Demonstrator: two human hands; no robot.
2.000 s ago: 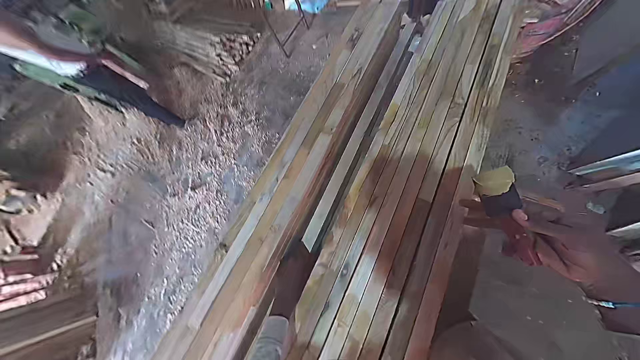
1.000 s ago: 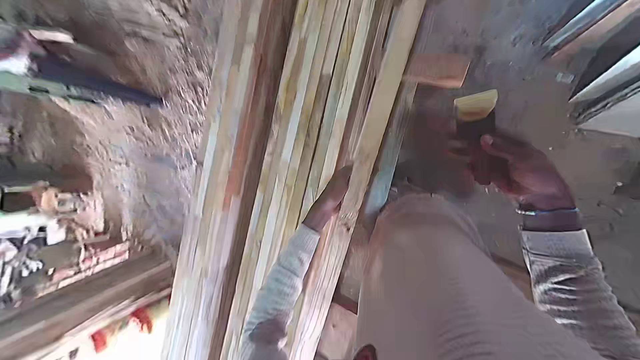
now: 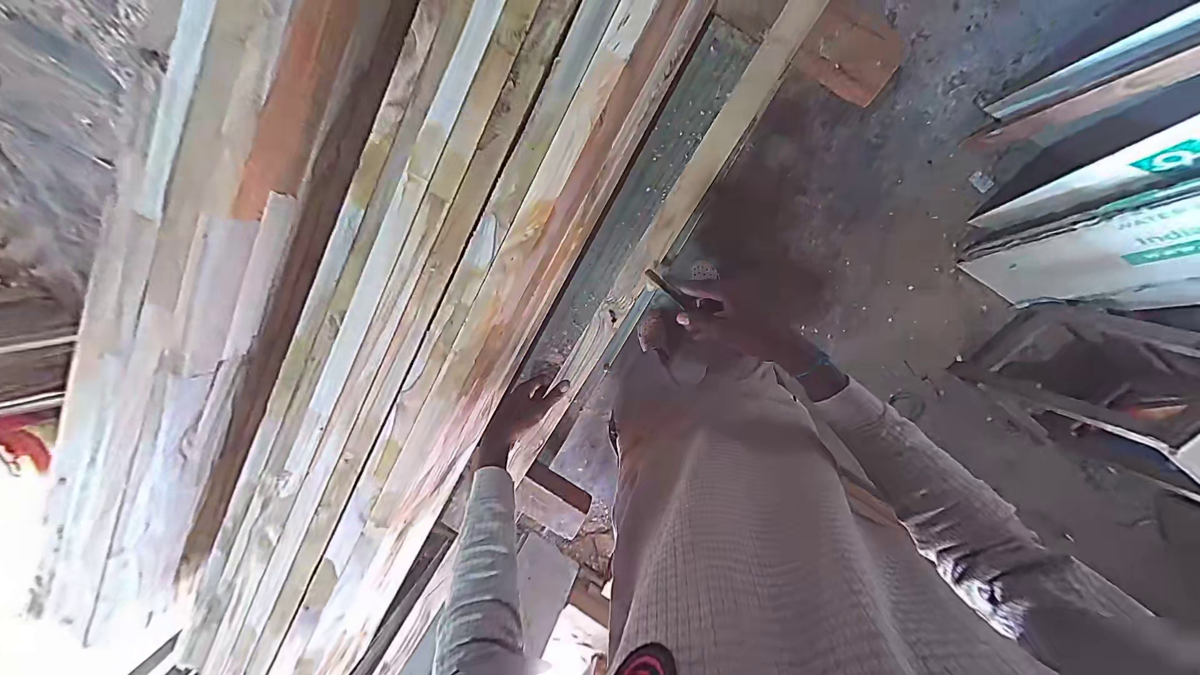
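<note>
My left hand (image 3: 525,408) rests on a narrow wooden strip (image 3: 694,187) that lies apart from the long wooden strips (image 3: 450,234) stacked side by side; whether its fingers close on the strip I cannot tell. To the right of that strip, my right hand (image 3: 717,323) holds a small brush-like tool (image 3: 667,286), seen nearly edge-on, its tip close to the strip's edge. The tool's exact kind is unclear.
Short wooden crosspieces (image 3: 848,56) stick out under the strips, one more (image 3: 553,497) below my left hand. Boards with printed wrapping (image 3: 1087,225) lie at the right. My feet and clothed body are close beside the strips.
A gap has opened between the outermost strip and the stack. My right hand has moved in from the right to beside that strip. The view has turned.
</note>
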